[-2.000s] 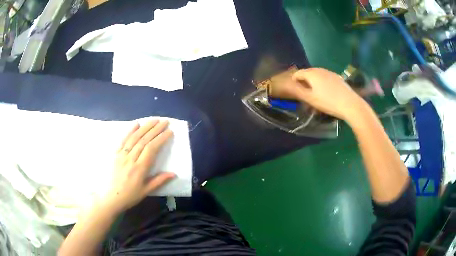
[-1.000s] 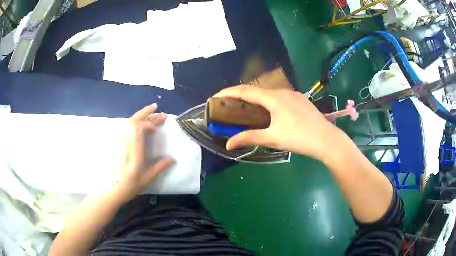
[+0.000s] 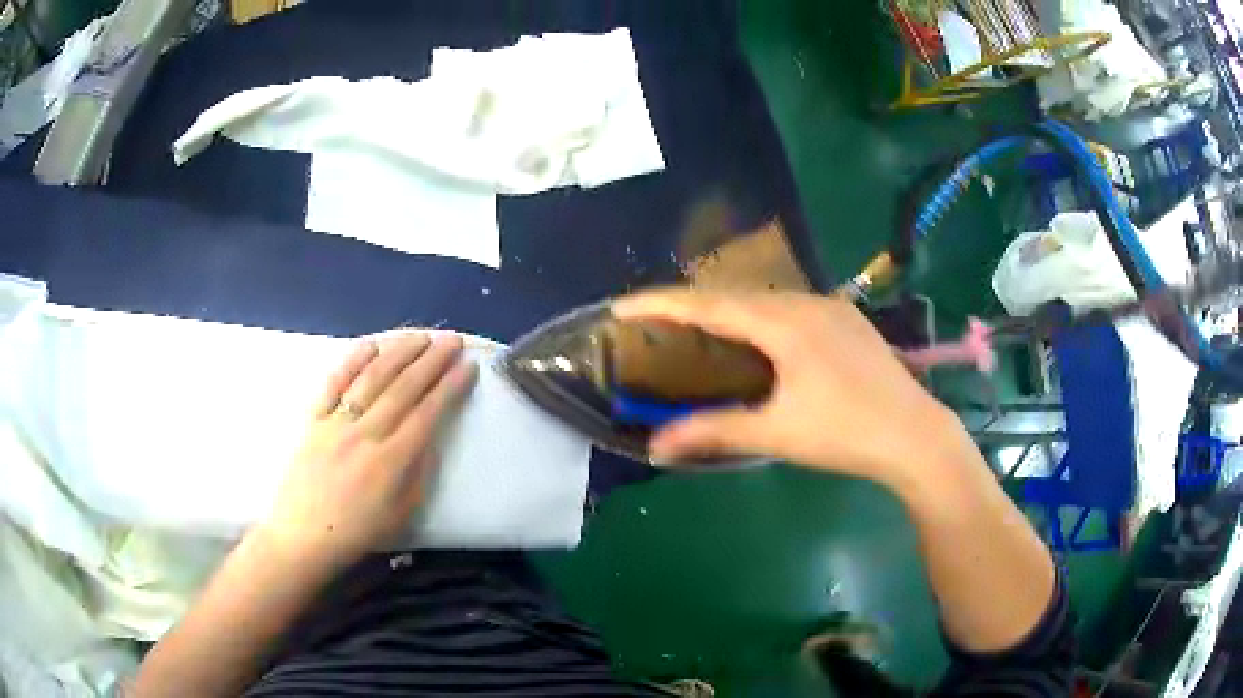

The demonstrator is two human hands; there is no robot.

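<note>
A long white garment panel (image 3: pixel 205 423) lies flat on the narrow dark board in front of me. My left hand (image 3: pixel 375 443) rests on it, palm down, fingers pointing up and right. My right hand (image 3: pixel 818 396) is closed around the brown handle of the steam iron (image 3: pixel 566 375). The iron's tip points left and lies over the panel's upper right part, just right of my left fingers. Its heel extends past the panel's right edge. The iron's underside is hidden.
White pieces (image 3: pixel 409 143) lie on the dark pressing surface (image 3: pixel 586 259) beyond. A brown iron rest (image 3: pixel 747 259) is at its right end. A blue hose (image 3: pixel 954 191) and pink tie (image 3: pixel 965 348) are at right. Creamy folds (image 3: pixel 123 573) hang lower left.
The iron has come left from beside the iron rest onto the panel's right part. My left hand lifted its fingers, then laid them flat again.
</note>
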